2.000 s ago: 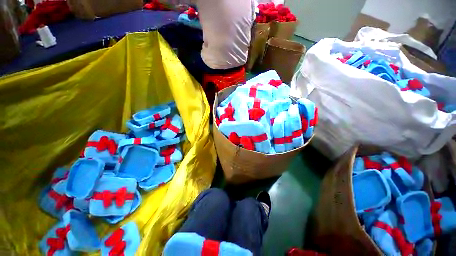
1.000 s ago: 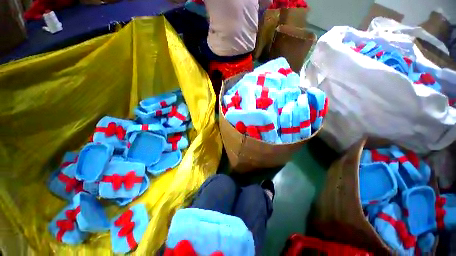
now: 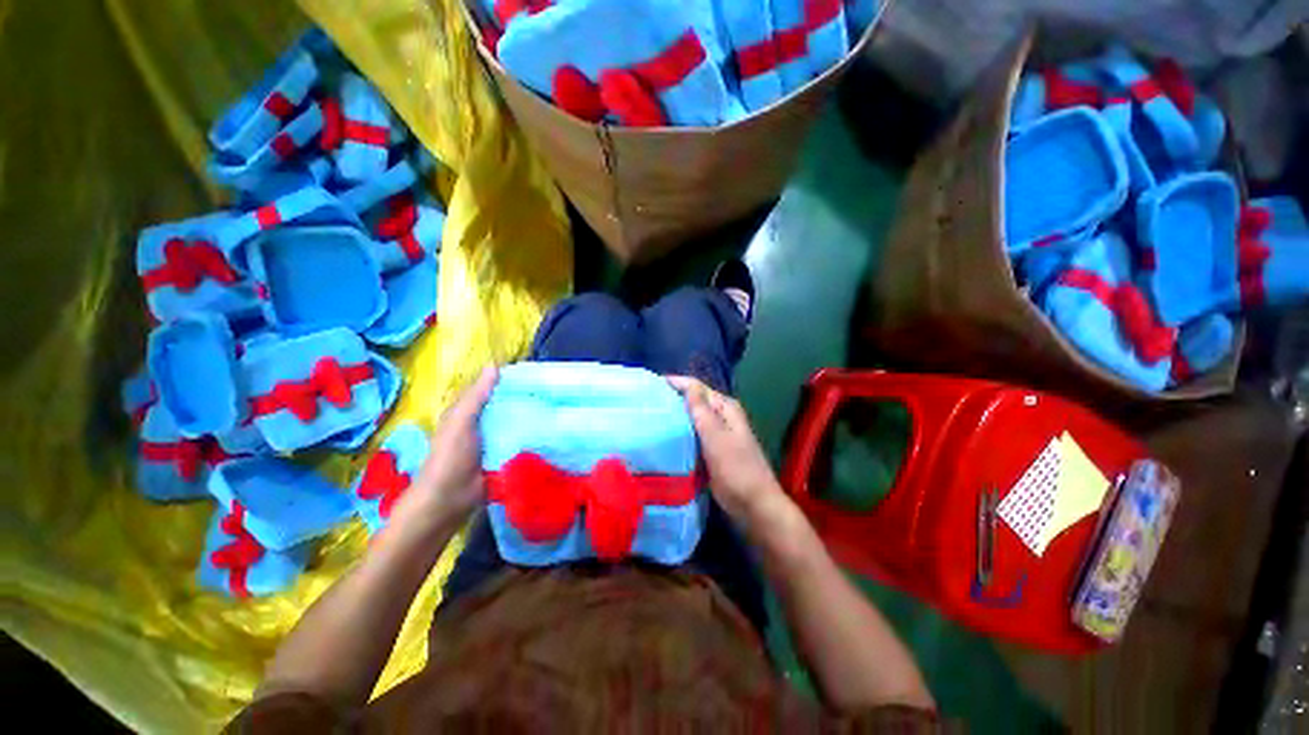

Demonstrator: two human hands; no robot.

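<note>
A light-blue plush gift-box piece [image 3: 596,417] lies over my lap, its outer face with the red bow [image 3: 574,503] and ribbon band towards me. My left hand [image 3: 462,442] holds its left edge. My right hand [image 3: 718,442] holds its right edge. Both hands are bare, and their fingertips are partly hidden by the piece. I cannot see a needle or thread.
A red plastic stool [image 3: 955,474] at right bears a dotted paper [image 3: 1051,495], a slim dark tool [image 3: 986,543] and a colourful case [image 3: 1125,551]. The yellow sack [image 3: 495,273] at left and cartons [image 3: 653,180] [image 3: 940,244] ahead and right hold blue pieces.
The view has tilted down, bringing both hands and the stool top into view. The held piece and its whole bow now show higher in the picture, with a hand at each side.
</note>
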